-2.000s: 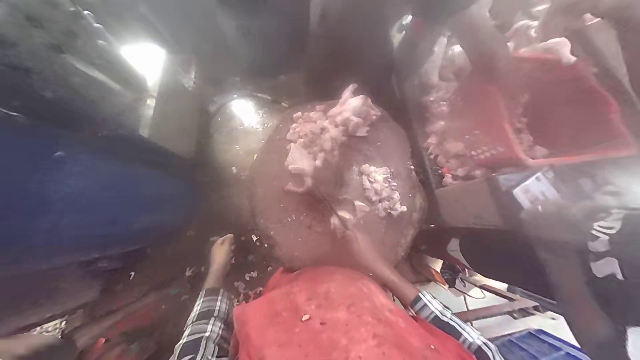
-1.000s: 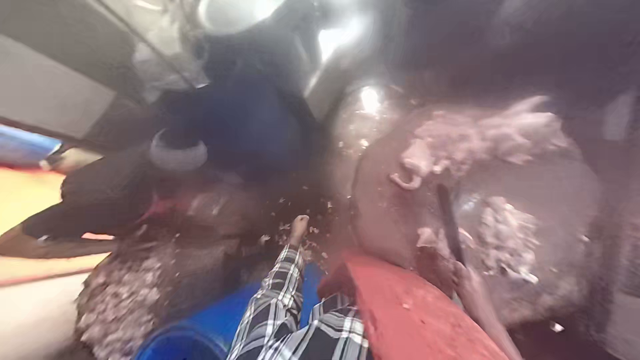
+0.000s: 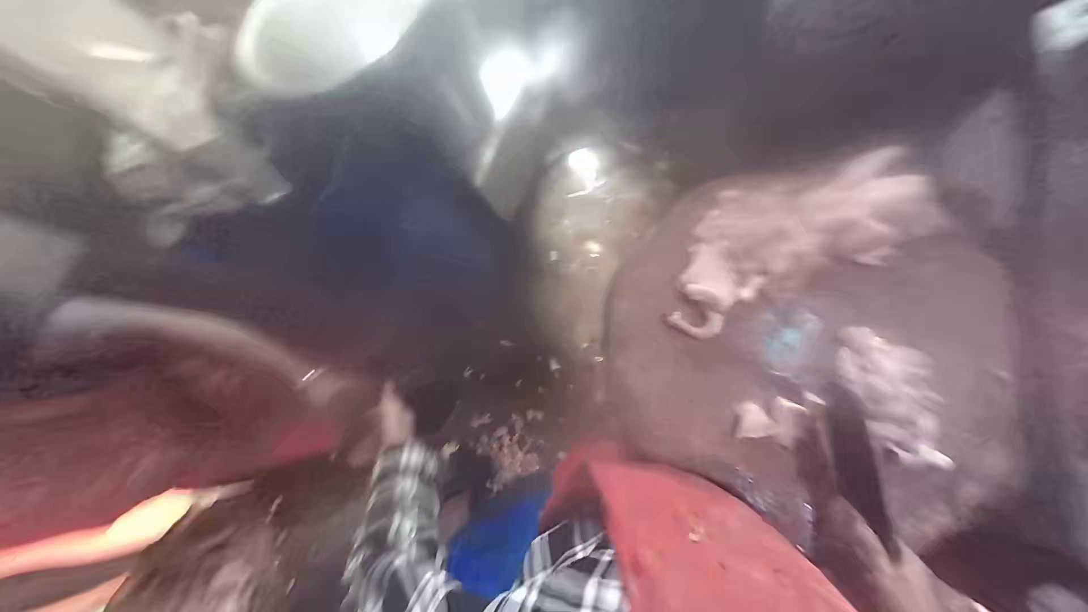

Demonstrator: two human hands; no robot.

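My right hand (image 3: pixel 863 548) is at the lower right, around the near end of a dark knife (image 3: pixel 857 463) over a round chopping block (image 3: pixel 680 374). A pile of pale raw meat pieces (image 3: pixel 790 225) lies along the block's far side. A smaller heap of meat (image 3: pixel 892 391) sits just right of the blade, and small bits (image 3: pixel 765 421) lie left of the fingertips. My left hand (image 3: pixel 393 421), in a plaid sleeve, is out at the left, away from the block. It is blurred, so its fingers and anything in them are unclear.
A second, wet round surface (image 3: pixel 578 255) adjoins the block on the left. Scraps (image 3: pixel 510 446) lie below it, near a blue container (image 3: pixel 497 540). A large dark blue shape (image 3: pixel 399 229) stands behind. A blurred red shape with a pale curved edge (image 3: pixel 170 319) is beside my left hand. A red apron (image 3: pixel 714 544) covers my front.
The view has swung left since two seconds ago. The knife shows more plainly in the two later frames. The meat piles remain on the block.
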